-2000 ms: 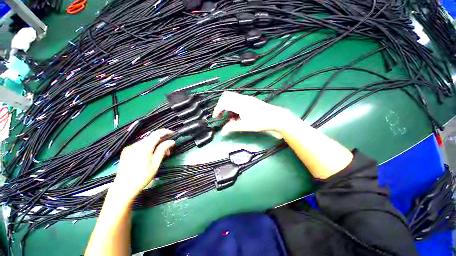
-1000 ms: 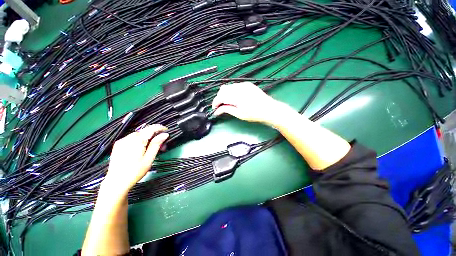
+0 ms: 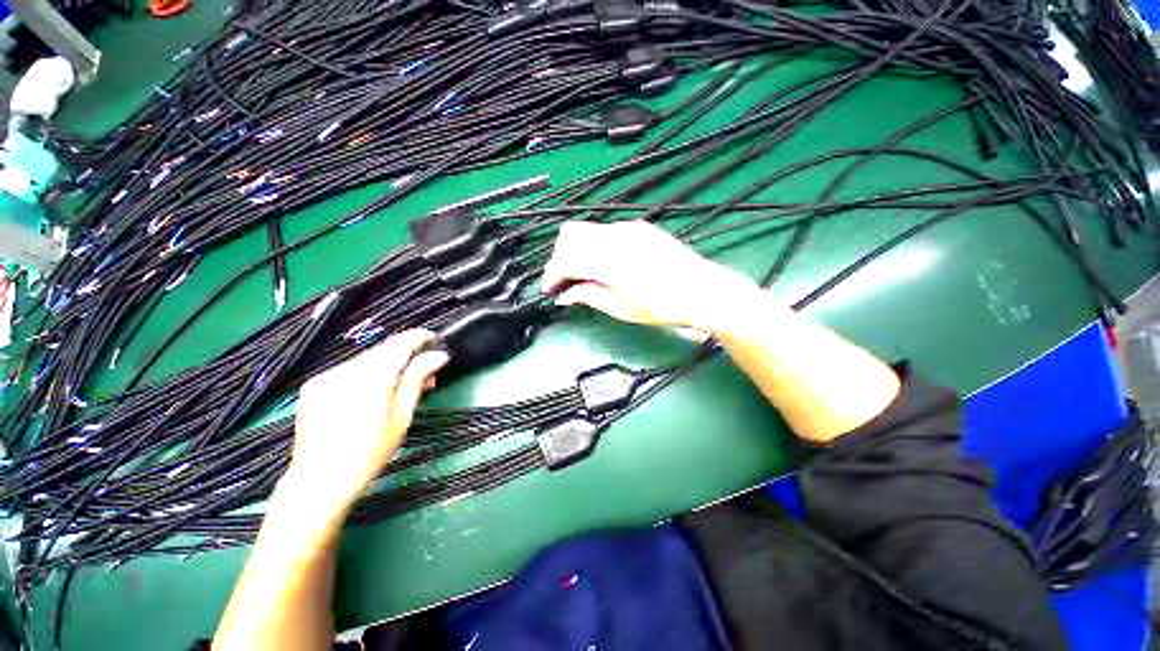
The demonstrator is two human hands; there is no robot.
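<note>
My left hand grips the black cords at the left side of a moulded splitter block. My right hand pinches the cords leaving the same block on its right. Other splitter blocks lie in a row just beyond it, their cords running left. Two more splitter blocks lie nearer me on the green table. My fingertips are partly hidden by the hands.
A large heap of cable harnesses covers the table's far side. A slim silvery tool lies beyond the blocks. Orange scissors handles show far left. A blue bin with black cables stands below the table's right edge.
The block between my hands has shifted slightly and now sits apart from the row beyond it. My left hand has moved right, closer to the block. The view has shifted slightly from the oldest frame.
</note>
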